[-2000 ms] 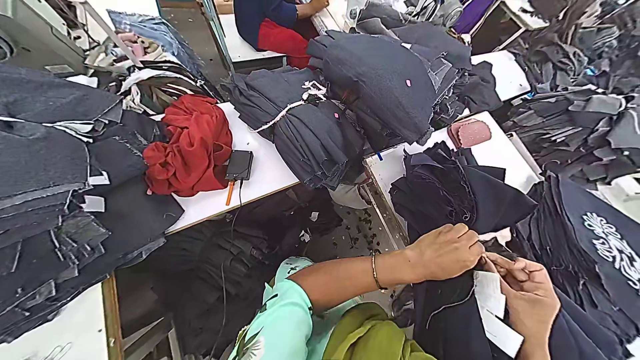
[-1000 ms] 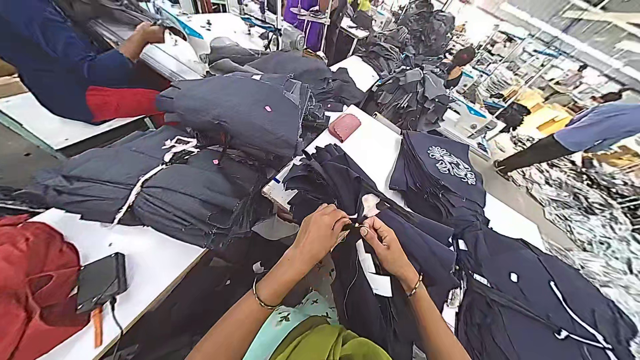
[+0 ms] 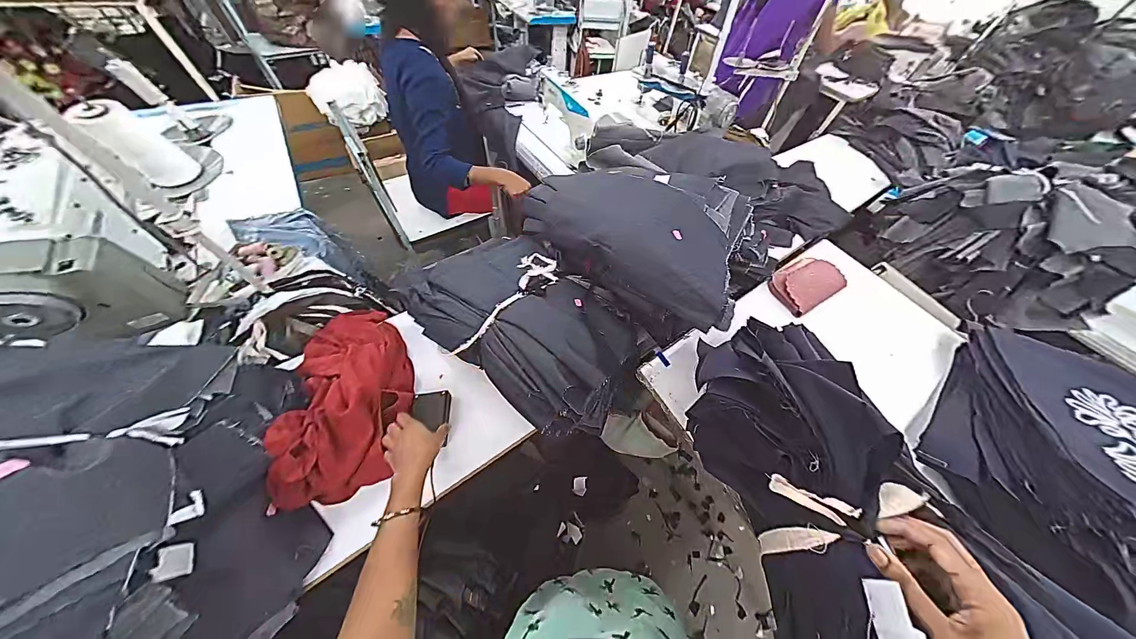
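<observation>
My left hand [image 3: 413, 446] reaches over the white table at the left and touches the near side of a black rectangular device [image 3: 432, 410] with a cable; whether the fingers grip it is unclear. A crumpled red cloth [image 3: 342, 417] lies beside it. At the lower right, my right hand [image 3: 945, 572] pinches the edge of dark navy fabric pieces [image 3: 803, 426] between thumb and fingers. Pale fabric strips [image 3: 799, 539] and a white tag [image 3: 890, 611] lie on the navy fabric by that hand.
A tied bundle of dark grey fabric [image 3: 532, 333] bridges the two tables. A dark pink block-like object [image 3: 808, 286] lies on the right table [image 3: 887, 355]. Navy panels with a white print [image 3: 1021, 426] are at the far right. Another person [image 3: 435, 115] sits beyond the bundles.
My left hand has left the navy fabric, where both hands were together, and moved left to the black device. The orange item by the device no longer shows. The view has swung left.
</observation>
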